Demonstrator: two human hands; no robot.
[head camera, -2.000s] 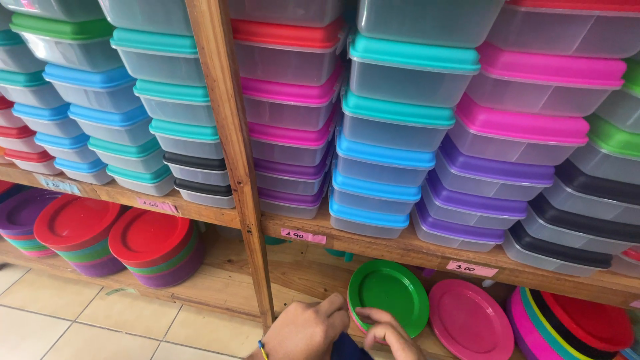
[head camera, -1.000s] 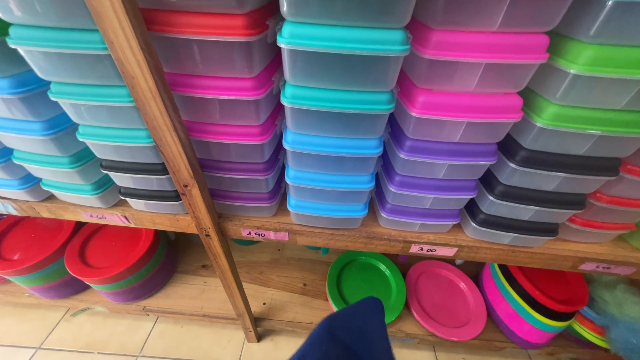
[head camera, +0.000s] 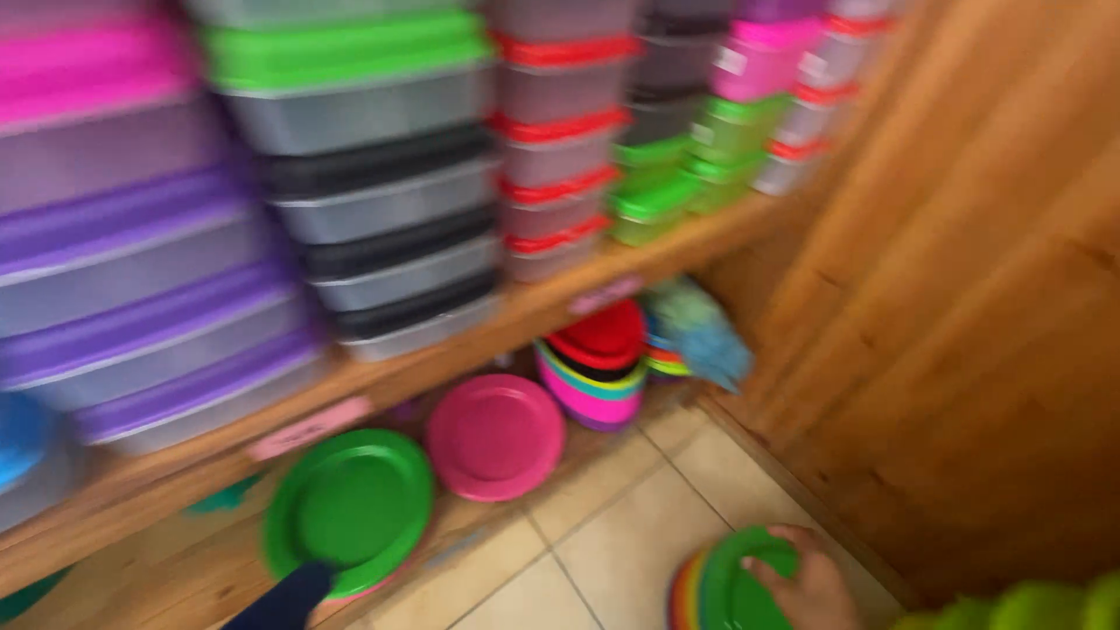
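My right hand (head camera: 809, 582) is at the bottom right, fingers at the rim and thumb against the face of a green round plastic piece (head camera: 748, 591). That piece tops a tilted stack with orange, yellow and red edges, cut off by the frame's bottom edge. Whether the stack rests on the floor I cannot tell. My left hand is out of view. Dark blue cloth (head camera: 284, 599) reaches in at the bottom, overlapping the lower edge of a green plastic plate (head camera: 354, 512). Beside it a pink plastic plate (head camera: 496, 437) leans under the shelf.
Lidded plastic containers (head camera: 394, 192) stand in stacks on a wooden shelf (head camera: 402, 372). Below, nested colored tubs (head camera: 599, 367) stand near a bluish plastic bag (head camera: 709, 337). A wooden panel (head camera: 962, 332) rises at right beside floor tiles (head camera: 604, 534).
The view has swung far to the right, bringing the wooden panel into sight. Both hands showed low in the oldest frame and neither a second ago; now the right is at the colored stack.
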